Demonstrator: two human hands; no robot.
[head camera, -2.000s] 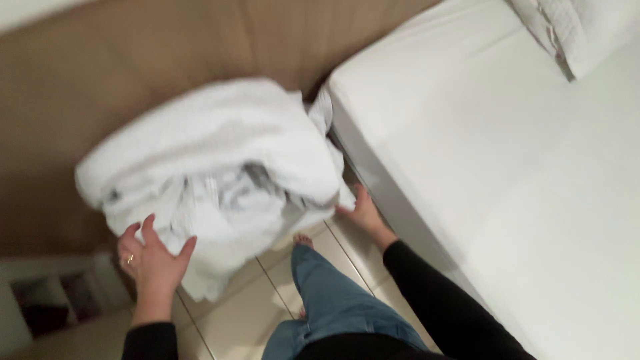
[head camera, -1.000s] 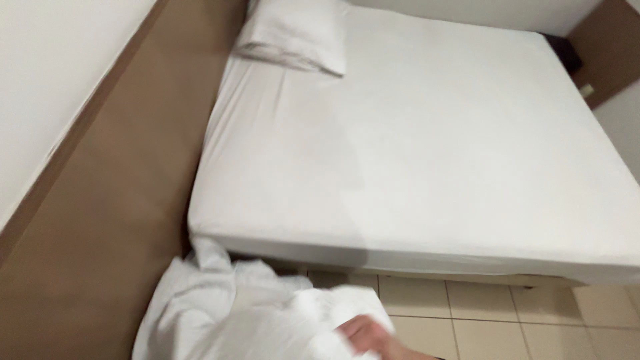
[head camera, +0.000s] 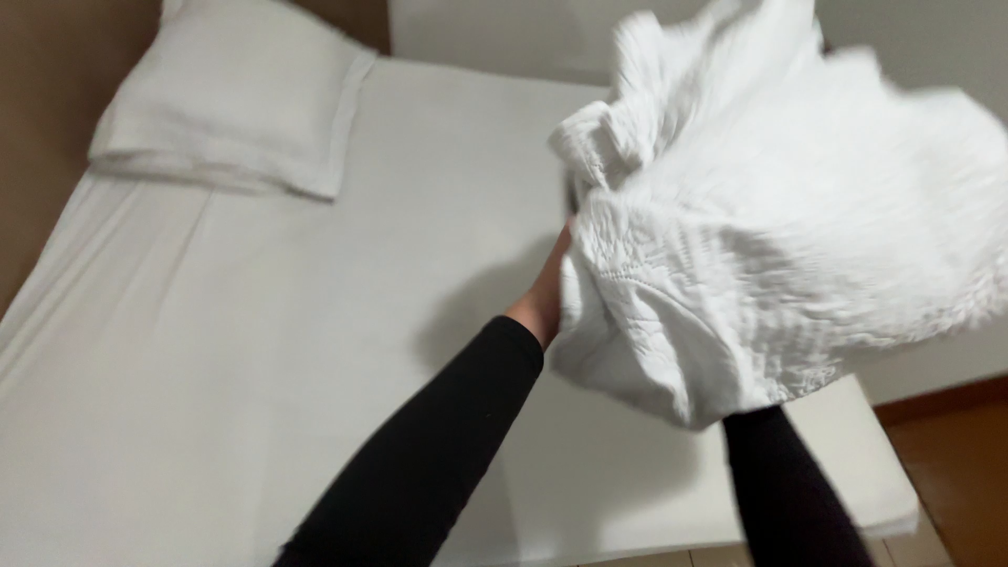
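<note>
A bunched white quilted bedspread (head camera: 772, 213) is held up over the right part of the bed. My left hand (head camera: 551, 287) is at its left edge, with the wrist and part of the hand showing and the fingers hidden behind the cloth. The bedspread covers my right hand; only the black sleeve comes out below it. Beneath lies the bed's white fitted sheet (head camera: 315, 339), with a shadow on it. A white pillow (head camera: 236, 94) rests at the upper left of the bed.
A brown headboard panel (head camera: 47, 110) borders the bed on the left. Beyond the far side is a pale wall (head camera: 488, 35). At the lower right are a brown wooden surface (head camera: 961, 457) and floor tiles (head camera: 906, 547) beside the bed's edge.
The white bedspread, low beside the bed in both earlier frames, is now lifted above the mattress. My hands have risen with it. The view has turned toward the bed.
</note>
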